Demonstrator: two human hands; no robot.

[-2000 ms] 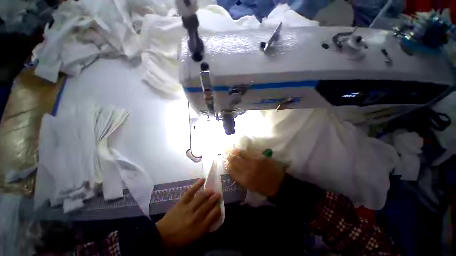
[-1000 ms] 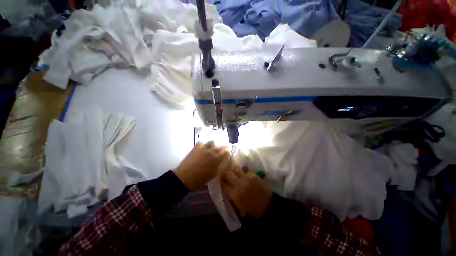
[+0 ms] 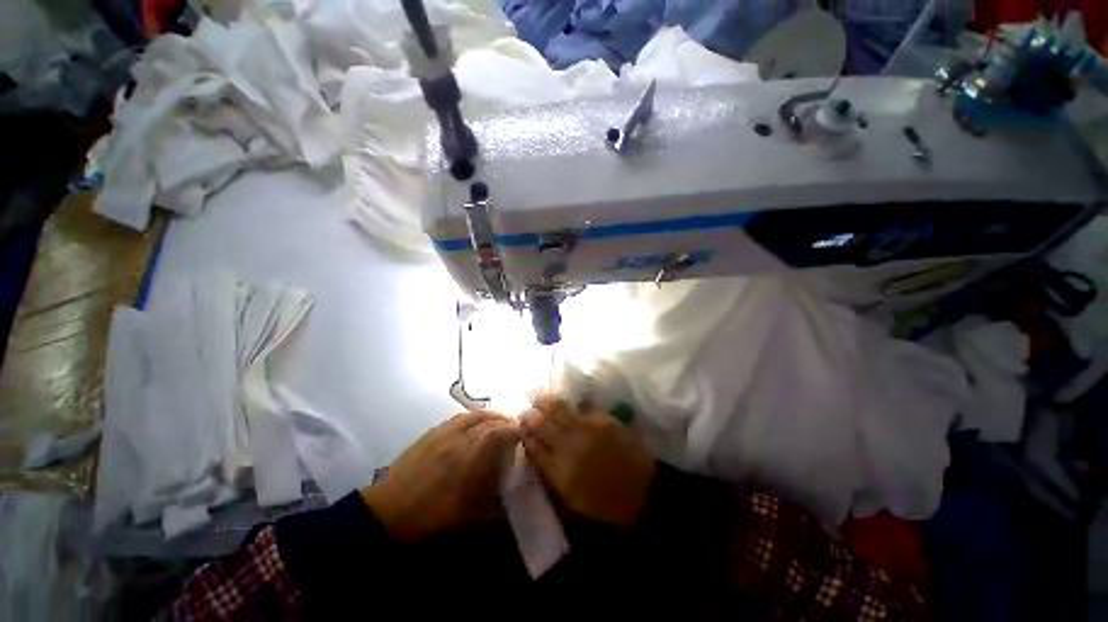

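Observation:
My left hand (image 3: pixel 447 471) and my right hand (image 3: pixel 588 457) meet just in front of the needle area, fingertips together in the bright light. Both pinch the upper end of a narrow white fabric strip (image 3: pixel 532 516), whose free end hangs down between them. A small green item (image 3: pixel 623 413) shows at my right hand, mostly hidden. The white garment piece (image 3: pixel 790 377) lies bunched right of my right hand, under the arm of the sewing machine (image 3: pixel 680 170). Glare hides the presser foot and the cloth edge at my fingertips.
A fanned stack of white strips (image 3: pixel 182 389) lies on the pale table (image 3: pixel 352 316) at left. A rumpled white heap (image 3: pixel 231 109) lies behind. Brown wrapped material (image 3: pixel 73 316) is at the far left. Blue cloth (image 3: pixel 656 24) is at the back, dark scissor-like loops (image 3: pixel 1060 292) at far right.
My left hand first went up to the needle area, then drew back toward me. My right hand has stayed near the needle. The strip now hangs between both hands. The view has also shifted slightly.

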